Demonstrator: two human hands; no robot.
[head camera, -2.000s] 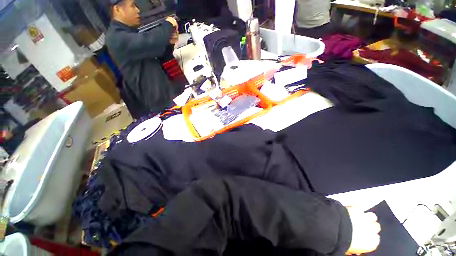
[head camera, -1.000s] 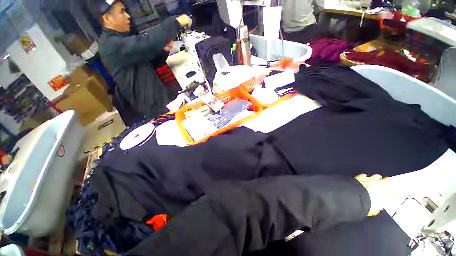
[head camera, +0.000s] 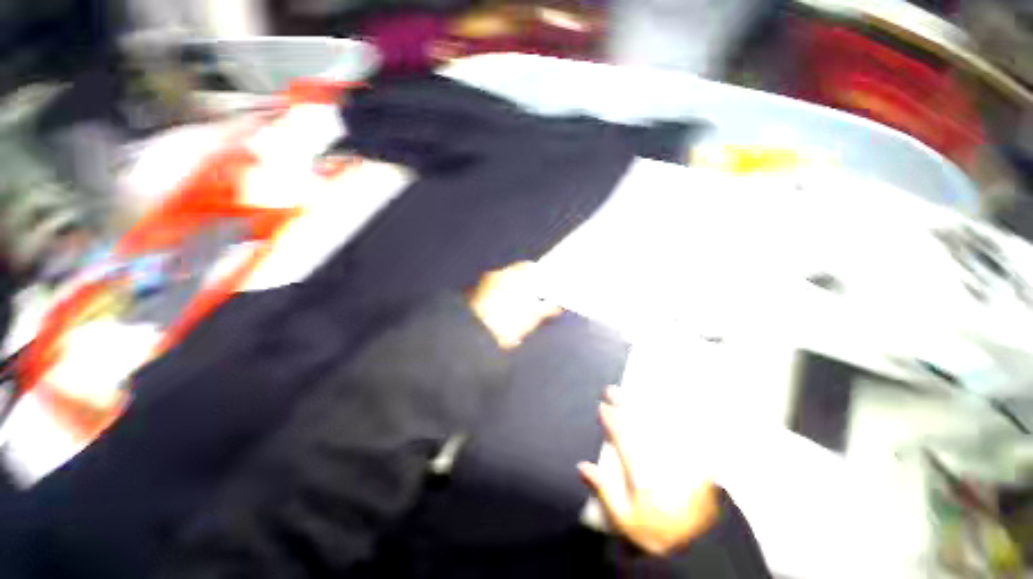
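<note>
The view is blurred. A dark cloth piece (head camera: 549, 390) lies in front of me, left of the white sewing machine (head camera: 725, 266). My left hand (head camera: 515, 303) is at the cloth's far edge with its fingers curled; blur hides whether it grips the cloth. My right hand (head camera: 655, 481) is at the cloth's right side near the front, fingers apart, with no grip visible. A larger dark garment pile (head camera: 453, 192) spreads behind and to the left, partly under my left sleeve. The needle area cannot be made out.
A black flat rectangle (head camera: 821, 398) lies right of the machine. Red-orange baskets (head camera: 193, 305) with small supplies stand at left. A pale blue tub (head camera: 838, 130) is behind the table. Blurred green and yellow items (head camera: 980, 520) lie at the lower right.
The view has swung right, bringing the machine and black rectangle in and taking the standing person out. My right hand has come into view. My left hand remains by the smaller dark cloth.
</note>
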